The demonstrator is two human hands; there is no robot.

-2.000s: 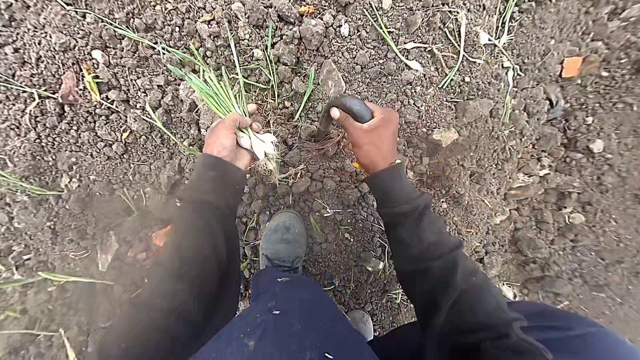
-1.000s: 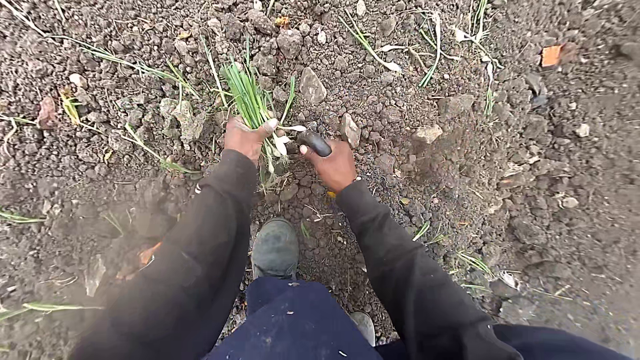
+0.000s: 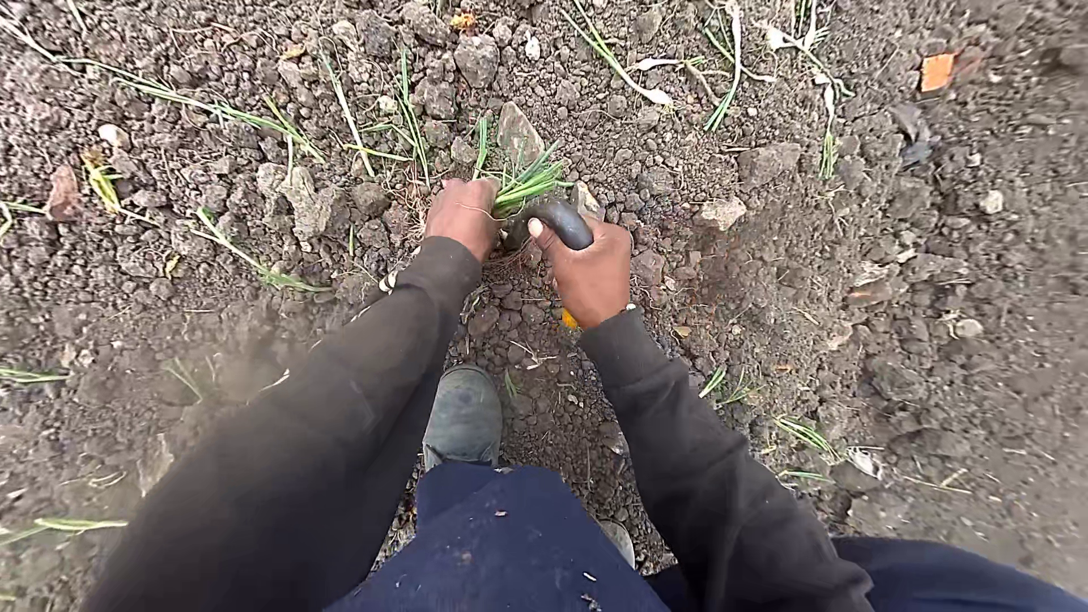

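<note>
My left hand (image 3: 466, 218) is closed around a bunch of green onion plants (image 3: 529, 185), whose leaves point to the right, towards my other hand. Their bulbs are mostly hidden behind the left hand and wrist. My right hand (image 3: 591, 268) grips a dark, curved sickle-like tool (image 3: 563, 223), its thumb along the curve. The rest of the tool lies behind the leaves and my fingers, so its kind is not certain. Both hands are close together, low over the soil.
Loose, cloddy soil (image 3: 765, 280) surrounds the hands. Pulled onion plants (image 3: 625, 72) lie scattered at the top and sides. A flat stone (image 3: 518, 134) sits just beyond the leaves. An orange fragment (image 3: 937, 72) lies at upper right. My boot (image 3: 464, 415) is below the hands.
The leaves in my left hand pointed up and now point to the right, and the bulbs seen before are hidden. The hands are closer together than two seconds ago.
</note>
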